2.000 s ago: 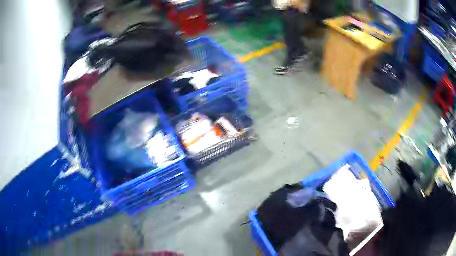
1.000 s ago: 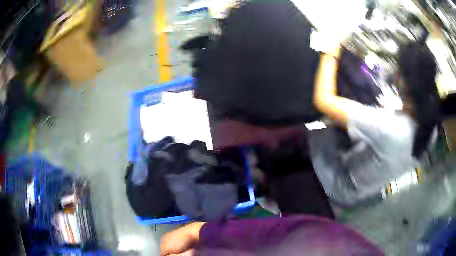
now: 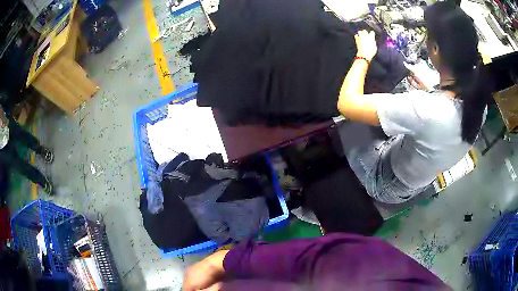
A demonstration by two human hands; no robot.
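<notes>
My right hand (image 3: 205,274) is at the bottom edge, blurred and partly cut off, at the end of my purple sleeve. Its fingers do not show clearly. My left hand is not in view. In front of me a blue crate (image 3: 140,142) holds white pieces (image 3: 184,132) at its far end and grey-blue cut pieces (image 3: 230,210) with black cloth at its near end. Beyond it, black garment cloth (image 3: 272,62) is spread over a dark maroon side table (image 3: 250,139). My hand touches none of this cloth that I can see.
A seated person (image 3: 420,125) in a light top has a hand on the black cloth at right. More blue crates stand at lower left (image 3: 34,227) and lower right (image 3: 497,250). A wooden cabinet (image 3: 65,79) and another person's legs (image 3: 28,148) are at left.
The view has swung right from the other crates to this crate and station, and is now steadier. My right arm came into view one second ago and stays low. The seated person's arm has shifted slightly.
</notes>
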